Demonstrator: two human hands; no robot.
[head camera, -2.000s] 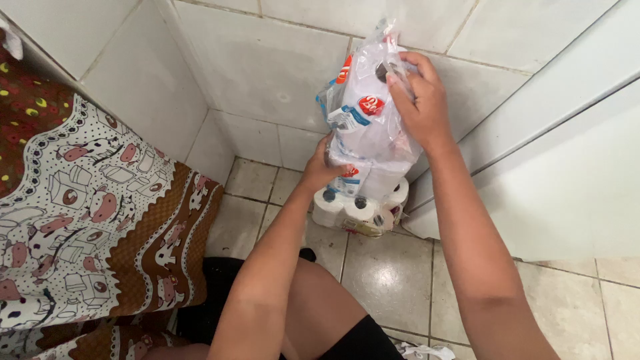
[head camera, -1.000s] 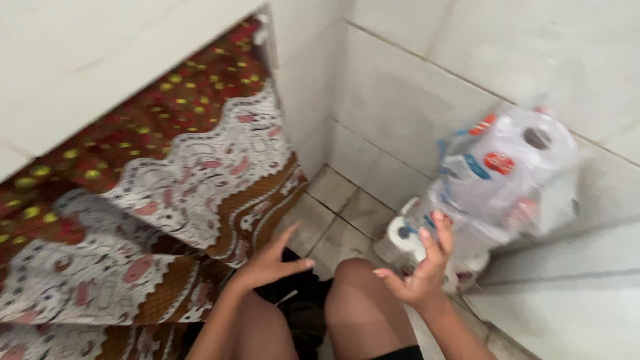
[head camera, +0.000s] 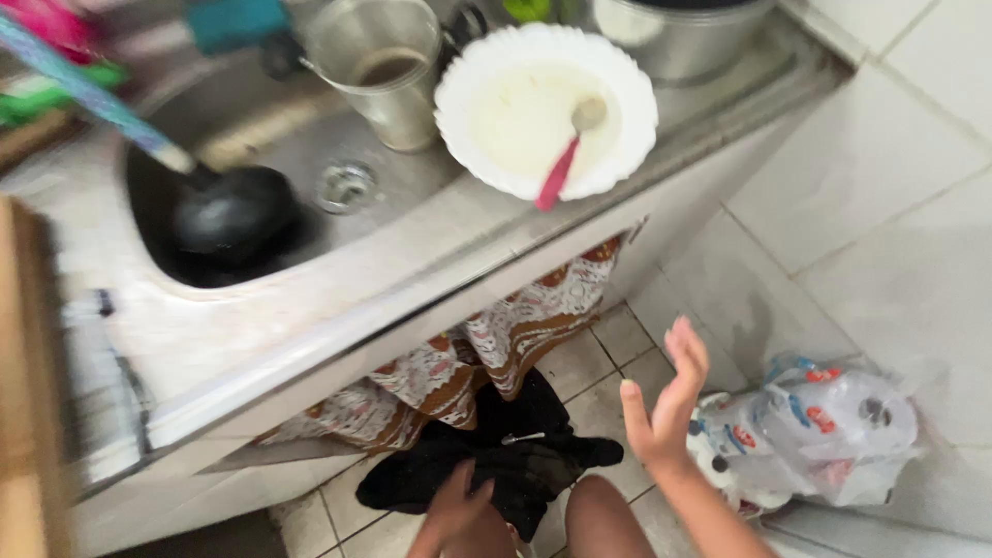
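Note:
My right hand (head camera: 668, 403) is raised with its fingers apart, holding nothing, left of plastic-wrapped packs of toilet paper rolls (head camera: 837, 434) stacked against the tiled wall. Blurred by motion, my left hand (head camera: 465, 504) is low over the legs, its fingers apart and nothing seen in it. A black cloth (head camera: 496, 473) lies on the tiled floor beneath it, with a small pale object on top. Above both hands, a white scalloped bowl (head camera: 535, 116) of pale liquid sits at the sink's edge, and a spoon with a pink handle (head camera: 559, 174) rests in it.
The steel sink (head camera: 310, 182) holds a black ladle (head camera: 232, 213) and a metal cup (head camera: 387, 85) with dark liquid. A metal pot (head camera: 690, 39) stands at the back right. Below the counter hangs a patterned curtain (head camera: 535, 318). A wooden edge (head camera: 27, 372) is at far left.
Both hands were on the wrapped packs two seconds ago and have since let go and drawn back from them. The view has swung to show the sink and countertop.

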